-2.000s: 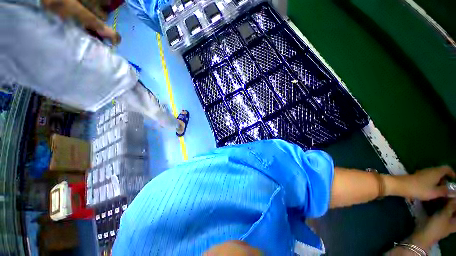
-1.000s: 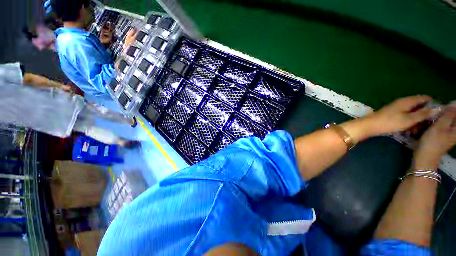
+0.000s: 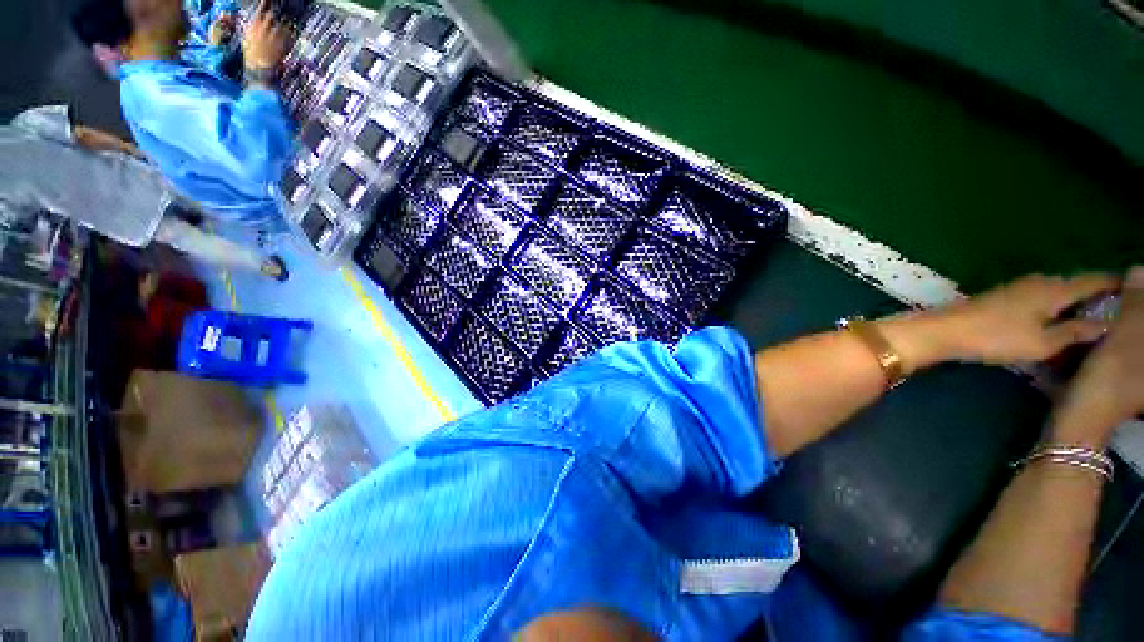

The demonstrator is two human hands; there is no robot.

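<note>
My left hand point(image 3: 1031, 321), with a gold band at the wrist, reaches to the right edge of the view. Its fingertips are closed on a small shiny, whitish item point(image 3: 1101, 309), too small to name. My right hand point(image 3: 1104, 376), with silvery bangles, is beside it, close to the same item. Its fingers are partly cut off by the picture's edge, so its hold cannot be told. Both hands are bare and over the pale bench edge strip.
A glossy black blister tray point(image 3: 552, 223) holds dark units in two pockets. Beyond it, a clear blister tray point(image 3: 329, 153) holds dark units. A person in blue point(image 3: 201, 119) works there. A green belt point(image 3: 803, 113) runs alongside. A blue stool point(image 3: 245, 347) and cartons point(image 3: 188, 433) are on the floor.
The view has swung, bringing the person in blue, the clear tray and the blue stool into sight. My hands stay together at the right, now slightly lower than one second ago.
</note>
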